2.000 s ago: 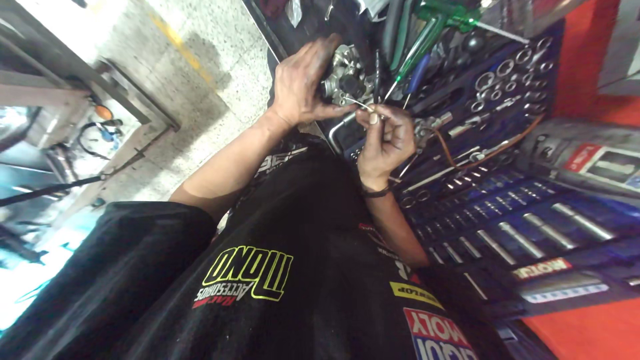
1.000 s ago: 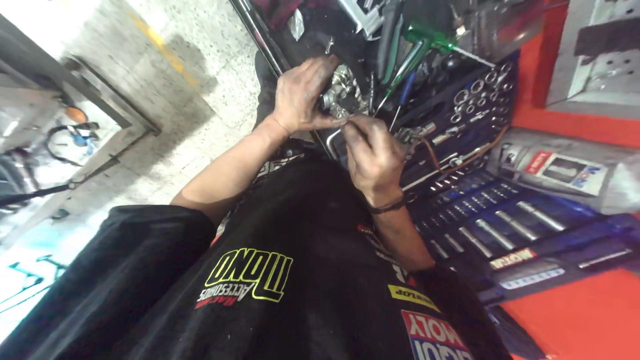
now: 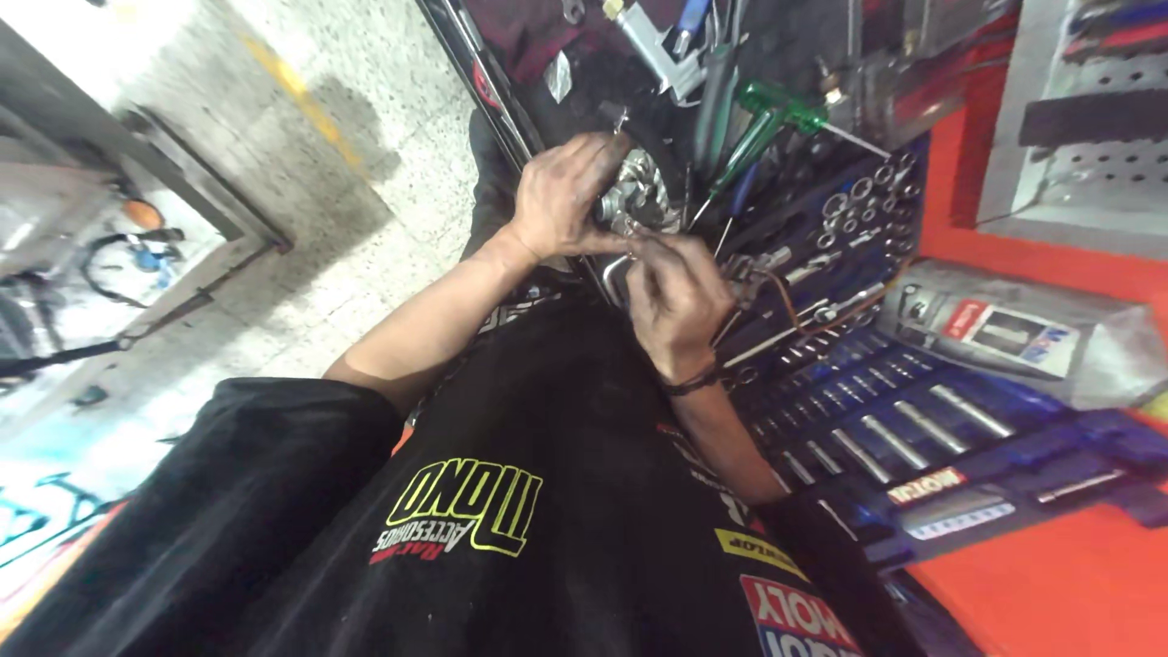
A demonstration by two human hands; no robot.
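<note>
A silvery cast-metal mechanical part (image 3: 643,187), seemingly an assembly with small fittings, lies at the edge of the dark bench top. My left hand (image 3: 568,196) is curled around its left side and grips it. Against its lower edge, the fingers of my right hand (image 3: 677,297) are pinched together close to my left thumb; whatever small thing they hold is hidden. Right of the part lie a green T-handle driver (image 3: 762,137), a blue-handled screwdriver (image 3: 745,190) and dark-handled pliers (image 3: 714,109).
Blue socket trays (image 3: 1013,456) with sockets fill the right side, beside a grey oil bottle (image 3: 985,319) on a red surface (image 3: 1049,575). An air blow gun (image 3: 652,46) lies at the back. Speckled floor (image 3: 365,55) and a metal-framed stand (image 3: 173,173) are on the left.
My right hand has moved up to the metal part; two seconds ago it held a thin, pale piece just below it. My left hand stays on the part.
</note>
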